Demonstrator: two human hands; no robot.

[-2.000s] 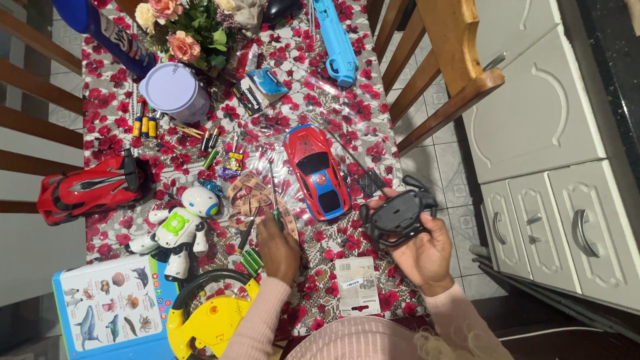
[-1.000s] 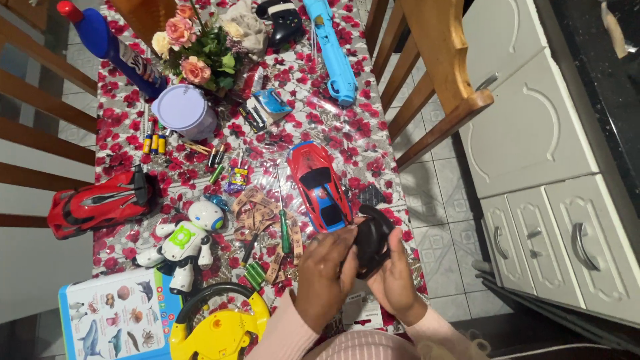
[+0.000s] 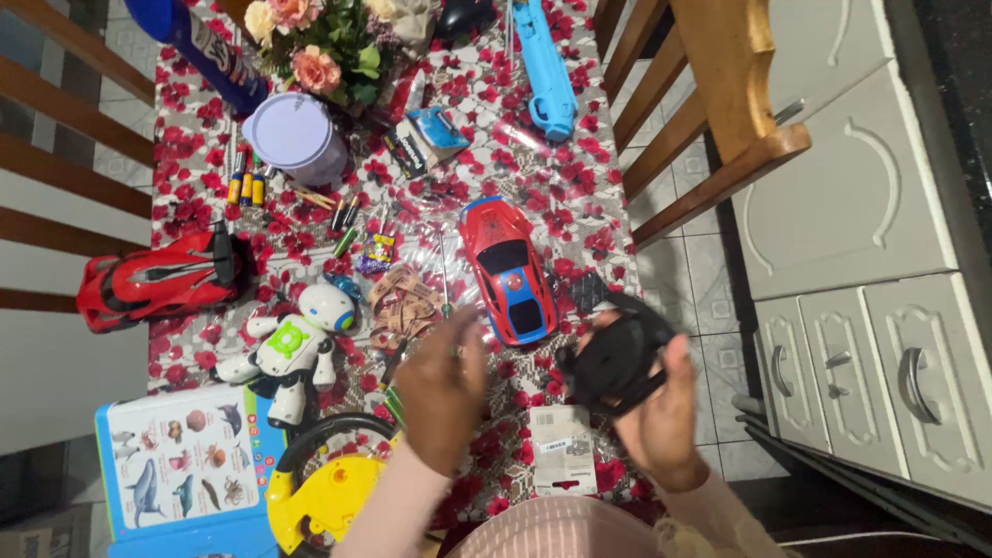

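My right hand [image 3: 659, 411] holds a black plastic controller-like toy part [image 3: 616, 360] above the table's right edge. Blurred, my left hand [image 3: 446, 387] hovers over the handle end of a screwdriver [image 3: 444, 271]; whether it touches the tool cannot be told. A red and blue toy car [image 3: 511, 271] lies between and beyond the hands. Left of my left hand are a coiled printed tape [image 3: 404, 306] and green batteries [image 3: 394, 403], partly hidden. Below the black part lies a battery blister card [image 3: 562, 449]. A white toy robot [image 3: 294, 345] lies farther left.
A yellow toy steering wheel [image 3: 333, 496], picture book [image 3: 182, 465] and red car [image 3: 159, 279] are at left. Beyond stand a lidded tub [image 3: 298, 139], blue bottle [image 3: 205, 58] and flowers [image 3: 318, 70], with a blue toy gun [image 3: 542, 70]. A wooden chair [image 3: 717, 155] borders the right edge.
One second ago both hands were together at the black part. My left hand has since moved away left, toward the screwdriver; my right hand still holds the part.
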